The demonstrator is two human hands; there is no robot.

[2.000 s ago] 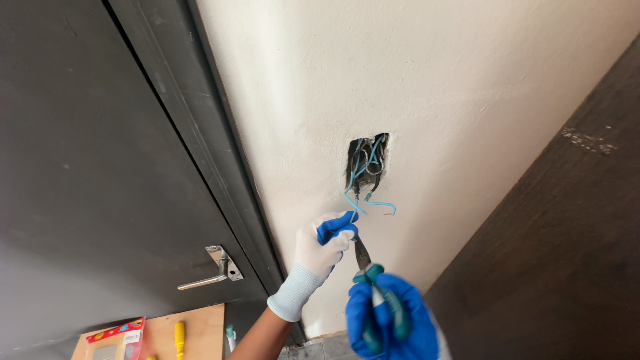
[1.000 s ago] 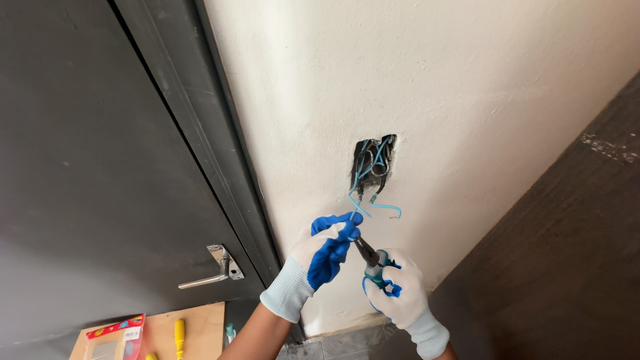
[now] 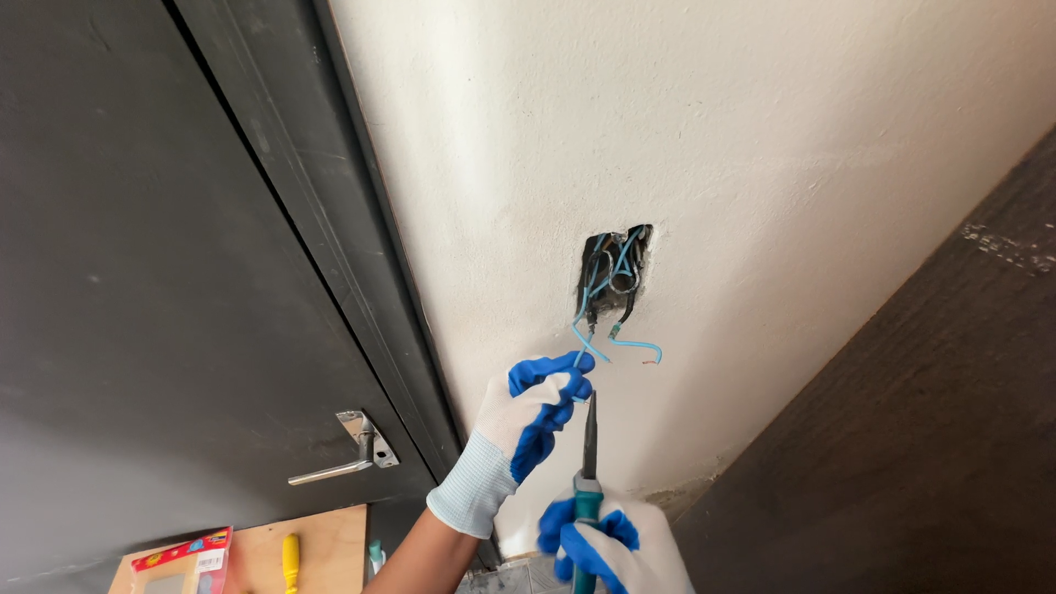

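Note:
My left hand (image 3: 549, 400), in a white and blue coated glove, pinches a light-blue insulated wire (image 3: 584, 351) just below a wall box recess (image 3: 612, 276). In my gloved right hand (image 3: 615, 540) is a pair of long-nose pliers (image 3: 590, 445) with teal handles, held upright, its tip beside my left fingertips. Whether the jaws touch the wire end cannot be told. Out of the recess hang two more light-blue wires; the right one (image 3: 639, 344) ends in a hook with bare copper. Black and blue wires crowd the recess.
A dark door (image 3: 165, 289) with a metal lever handle (image 3: 334, 472) stands left. Below it, a wooden board (image 3: 330, 536) holds a yellow-handled tool (image 3: 290, 561) and a packaged item with a red header (image 3: 186, 553). A dark brown panel (image 3: 891, 429) slants along the right.
My right hand has turned the pliers more upright and drawn lower, away from my left hand. My left hand stays at the wire below the recess.

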